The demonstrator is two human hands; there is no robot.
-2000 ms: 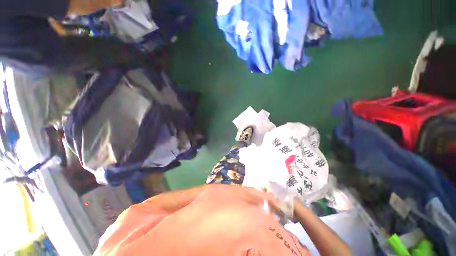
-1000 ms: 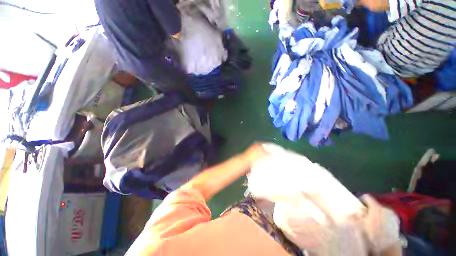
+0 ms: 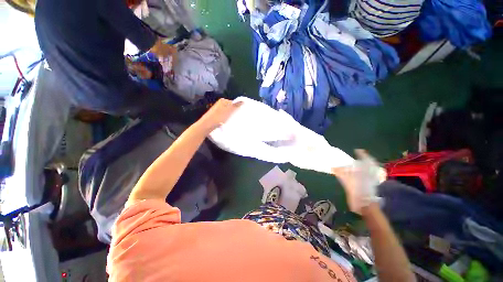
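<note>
A white sack point(image 3: 276, 132) is stretched in the air between my two hands, above the green floor. My left hand point(image 3: 225, 112), bare, grips its upper left end. My right hand point(image 3: 361, 179), in a pale glove and blurred, holds its lower right end. The dark print seen earlier does not show on the sack.
Another person point(image 3: 88, 55) in dark clothes bends at the upper left by a grey heap point(image 3: 201, 66). Blue-and-white garments point(image 3: 314, 66) hang ahead. A grey and navy heap point(image 3: 143, 171) lies left. A red stool point(image 3: 430, 168) stands right, by dark blue cloth point(image 3: 419, 209).
The printed white sack, first bunched near my body, is now lifted forward and pulled out long between both hands. The view has shifted, and the person in dark clothes shows more fully.
</note>
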